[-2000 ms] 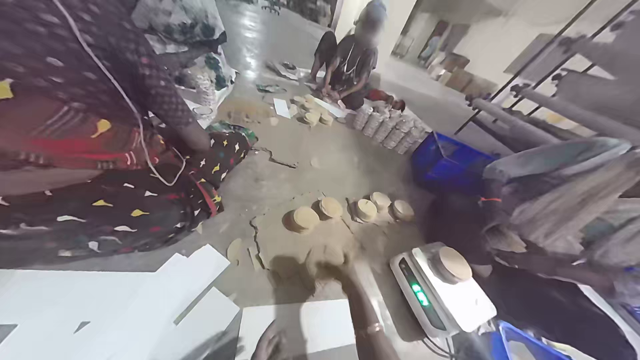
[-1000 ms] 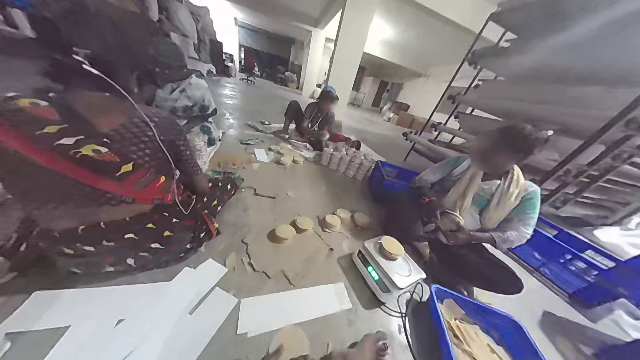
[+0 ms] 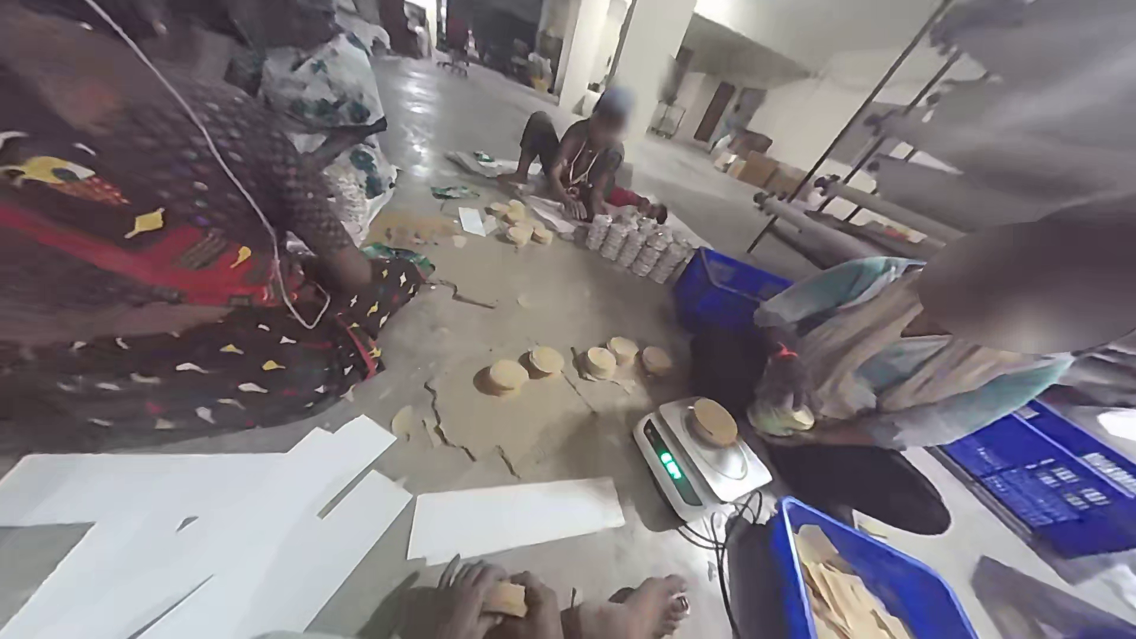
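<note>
At the bottom centre my left hand and my right hand close around a small tan stack of thin discs, one from each side. Just beyond them a white paper strip lies on the floor. Farther forward stand several round tan stacks in a loose row. A digital scale with a lit green display is to their right, bearing another round tan stack.
White sheets spread at the left. A blue crate with tan flat pieces stands at the lower right, cables beside it. People sit at left, right and ahead. Wrapped stacks stand near another blue crate. A bare foot is beside my hands.
My hands have come together around the small tan stack; one second ago they were apart at the lower edge. The person at right now leans farther forward.
</note>
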